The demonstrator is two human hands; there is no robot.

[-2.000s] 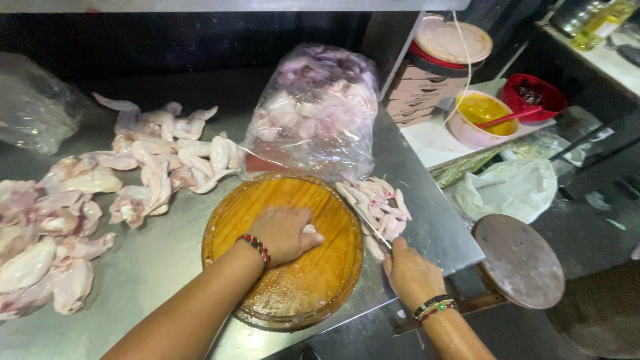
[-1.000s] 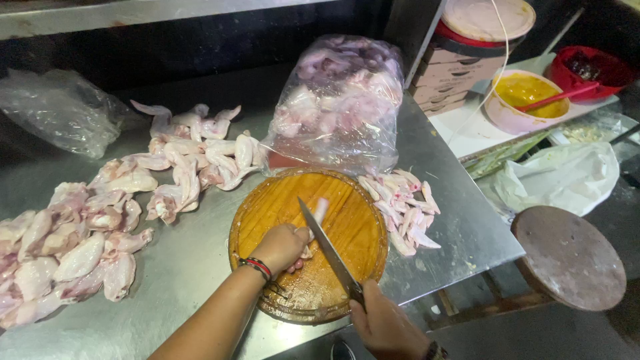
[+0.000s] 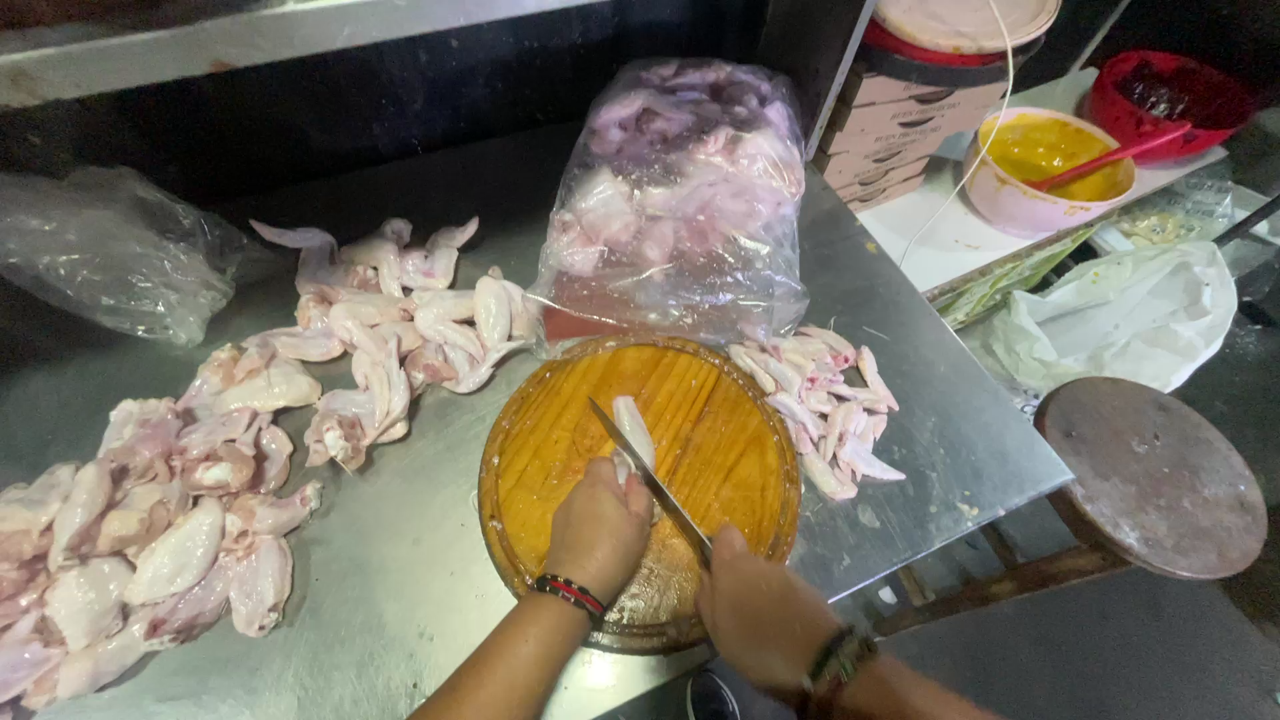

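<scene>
My left hand (image 3: 600, 525) holds a raw chicken wing piece (image 3: 633, 428) on a round wooden cutting board (image 3: 530, 430). In my right hand (image 3: 760, 610) is a kitchen knife (image 3: 655, 485), its blade lying across the piece close to my left fingers. Small wing tips (image 3: 830, 410) are heaped right of the board. Whole raw wings (image 3: 380, 330) lie to its left, and larger cut pieces (image 3: 170, 550) are piled at the far left. Behind the board stands a clear plastic bag of raw chicken (image 3: 680, 200). My fingers hide part of the held piece.
The steel table's edge (image 3: 960, 510) runs at the right, beside a round stool (image 3: 1150, 475). A crumpled clear bag (image 3: 110, 250) lies back left. Stacked cardboard boxes (image 3: 890, 130), a bowl of yellow sauce (image 3: 1050, 165) and a red bowl (image 3: 1165, 105) stand at the back right.
Two seconds ago the knife was by the wing tips, right of the board; it came over the board and now crosses the held piece. The view has shifted somewhat.
</scene>
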